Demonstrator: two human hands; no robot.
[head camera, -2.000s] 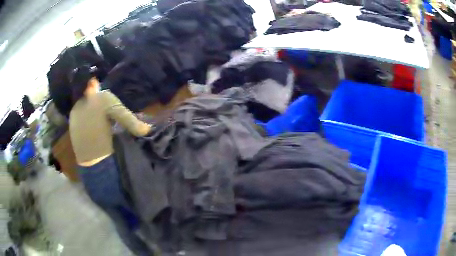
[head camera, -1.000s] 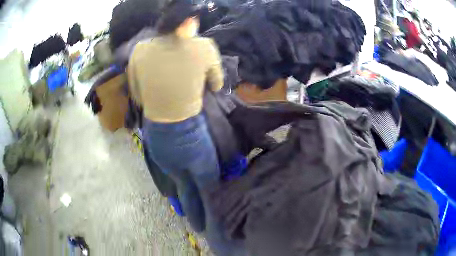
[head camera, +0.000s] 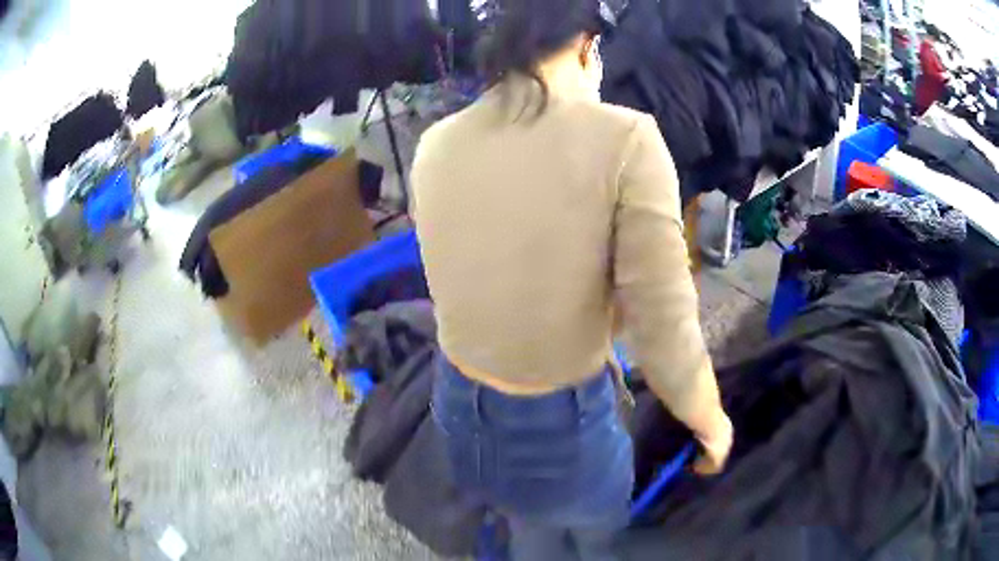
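Note:
Neither of my hands is in view. Nearest in front of me a person (head camera: 526, 241) in a tan top and blue jeans stands with their back to me. Their right hand is at the blue rim of a bin (head camera: 664, 484) beside a large heap of dark garments (head camera: 844, 405) at the right. More dark grey garments (head camera: 400, 438) hang over a blue bin (head camera: 356, 283) at the person's left. The person's body hides the middle of the heap and their other hand.
A brown carton (head camera: 294, 247) stands at the left, with a dark garment behind it. Black garments (head camera: 734, 88) hang in a mass at the back. The speckled floor (head camera: 219, 438) has yellow-black tape (head camera: 112, 416) and a white scrap (head camera: 172, 542). A white table (head camera: 948, 186) is at the right.
The view has swung left and come closer to the person, who now looks larger and more central. The person's right arm now reaches down to the bin rim. The large blue bins at right have mostly left the picture.

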